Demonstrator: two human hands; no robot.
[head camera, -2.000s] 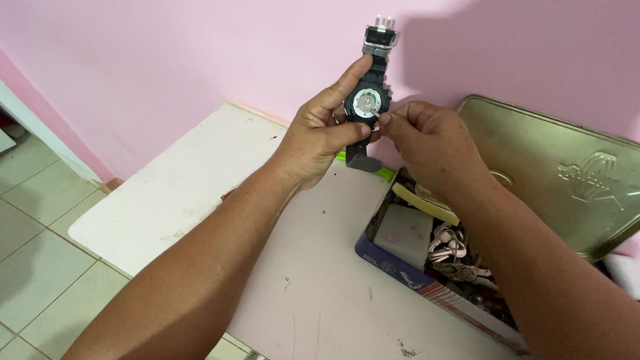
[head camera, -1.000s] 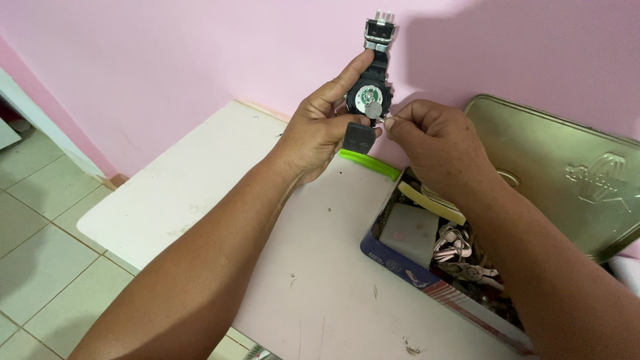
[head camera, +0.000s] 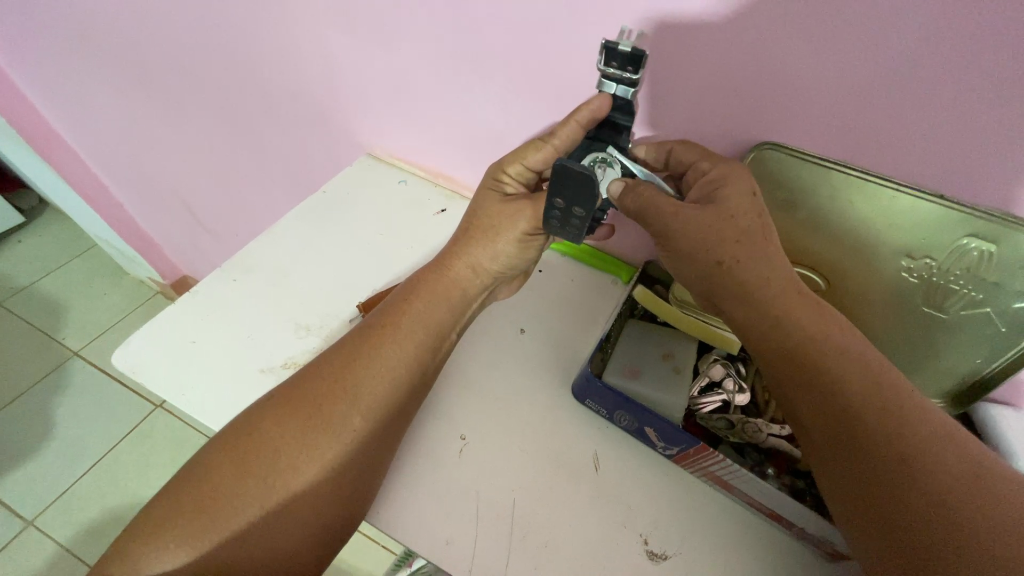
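Note:
My left hand (head camera: 520, 200) holds a black wristwatch (head camera: 612, 132) up in front of the pink wall, its buckle end at the top. The watch back is off, so a pale round inner part (head camera: 602, 170) with some green shows. The lower strap end (head camera: 571, 200), with holes, hangs toward the camera and covers part of the case. Metal tweezers (head camera: 644, 172) are pinched between the thumb and fingers of my right hand (head camera: 680, 192), their tip at the upper edge of the round part. Whether the tip touches it cannot be told.
Below my right forearm lies an open tin box (head camera: 640, 436) with a grey block (head camera: 652, 364), a yellow strip (head camera: 686, 320) and metal tools. Its gold-coloured lid (head camera: 896, 264) leans on the wall. A bright green object (head camera: 594, 260) and a brown item (head camera: 376, 300) are on the white table (head camera: 496, 448).
The watch has turned in my left hand, and its lower strap has swung left. The tweezers show more plainly now, across the watch back. A round, light disc seen over the watch back earlier no longer shows there.

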